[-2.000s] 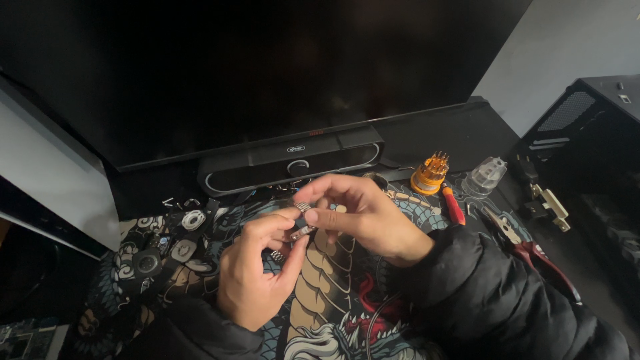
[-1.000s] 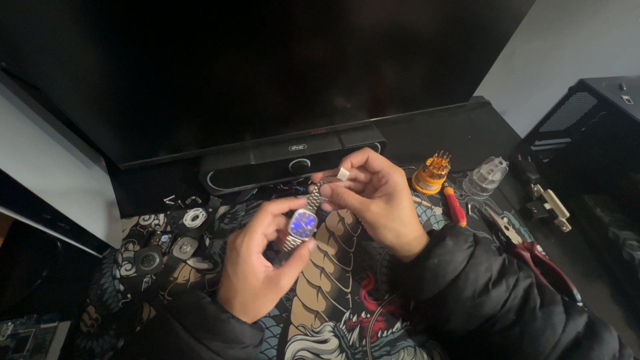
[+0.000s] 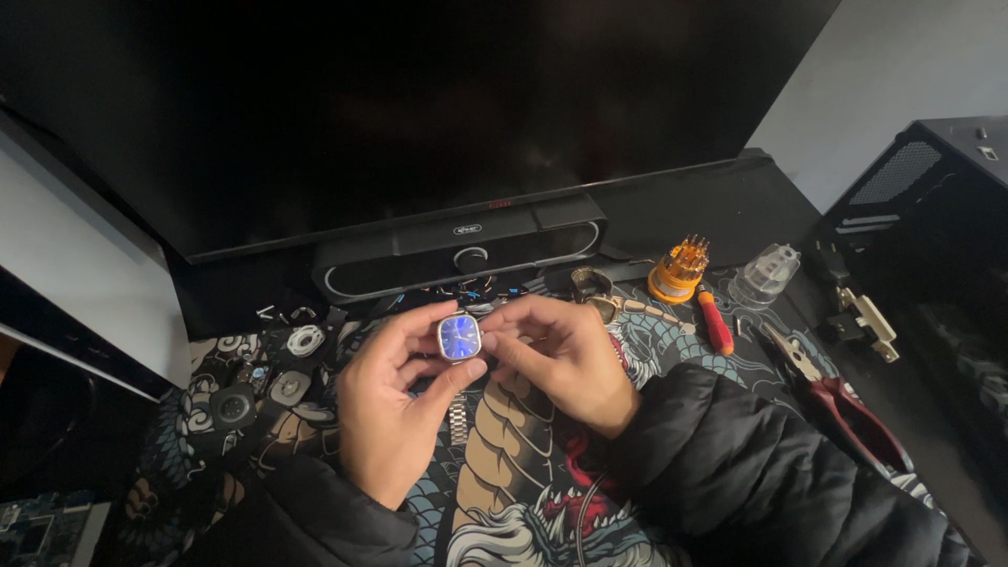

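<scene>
A wristwatch with a blue dial [image 3: 459, 338] and a silver case faces up toward me, between my two hands. My left hand [image 3: 402, 402] grips the case, fingers behind it and thumb at its lower edge. Part of the metal link bracelet [image 3: 458, 420] hangs below, beside my left thumb. My right hand [image 3: 563, 358] pinches at the right side of the case, by the crown, with thumb and forefinger; the exact contact is too small to make out.
A soundbar [image 3: 472, 260] stands under a large monitor [image 3: 441, 102]. To the right are an orange bit holder [image 3: 676, 276], a red screwdriver [image 3: 715, 323], a clear plastic cap [image 3: 764, 276], red-handled pliers [image 3: 843, 402] and a black computer case [image 3: 937, 260]. Watch parts [image 3: 290, 387] lie at left.
The watch now faces me more squarely, with its bracelet hanging down. My right hand has shifted from the upper strap to the case's side; the small white thing at its fingers no longer shows.
</scene>
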